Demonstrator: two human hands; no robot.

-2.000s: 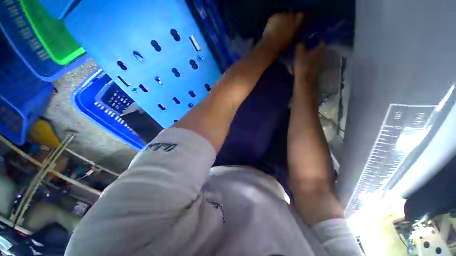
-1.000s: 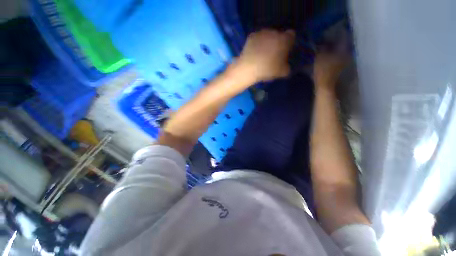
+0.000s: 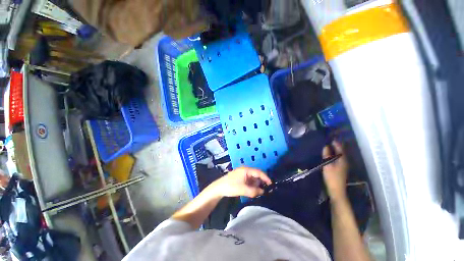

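A dark cloth piece, seen nearly edge-on as a thin slanting strip with pale spots, is stretched between my two hands above my lap. My left hand pinches its lower left end. My right hand grips its upper right end, beside the table. Dark cloth or clothing lies below the piece on my lap; I cannot tell the two apart. Blur hides details of the piece.
A blue perforated board stands left of my lap. Blue baskets and a green basket lie beyond it. The white table, with orange tape, runs along the right. A metal rack is at left.
The view has swung, showing more floor baskets and the taped table. My hands have come back nearer my body and moved apart, with the dark piece now visible between them.
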